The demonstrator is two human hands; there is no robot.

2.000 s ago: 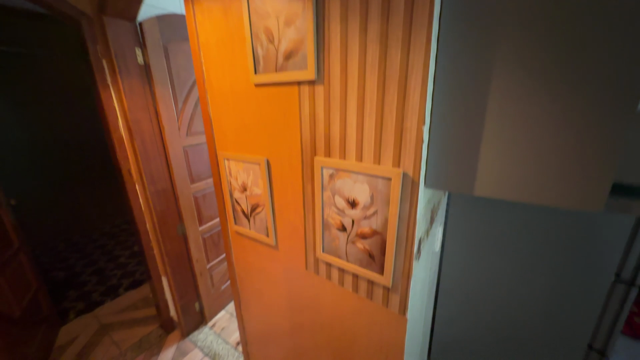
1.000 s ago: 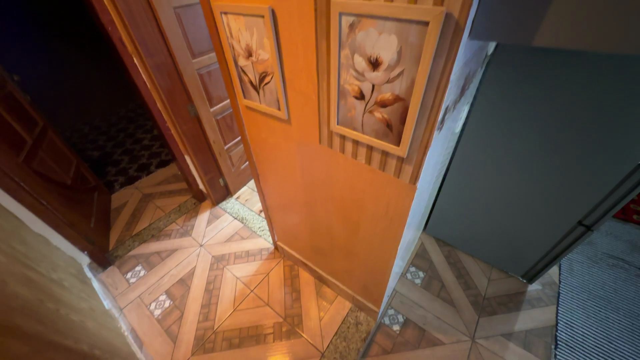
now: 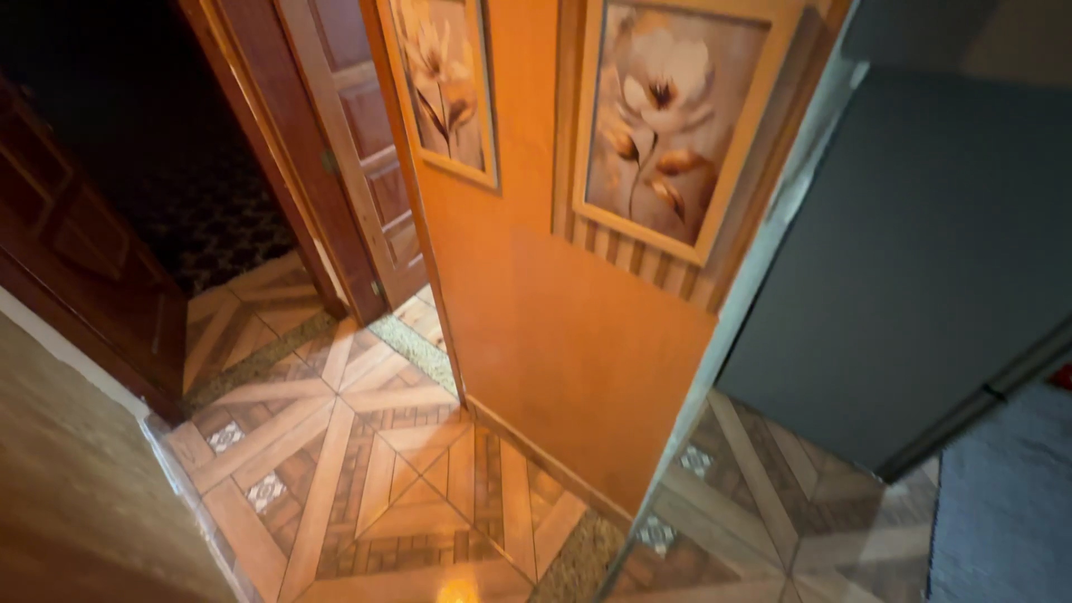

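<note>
Neither my left hand nor my right hand shows in the head view. An orange wall panel (image 3: pixel 536 335) stands in the middle. On it hang a framed flower picture (image 3: pixel 662 126) with a light wood frame and, to its left, a narrower-looking framed flower picture (image 3: pixel 448 92). Vertical slats (image 3: pixel 624 251) show behind and below the larger-looking picture.
Left is a dark doorway with an open wooden door (image 3: pixel 92 226). A panelled door (image 3: pixel 377 159) stands beside the orange wall. Patterned floor tiles (image 3: pixel 419 477) run below. At right are a large grey panel (image 3: pixel 904 268) and a blue-grey mat (image 3: pixel 1005 511).
The view has tilted down, bringing much more floor and the mat into sight; the upper framed picture has left the view.
</note>
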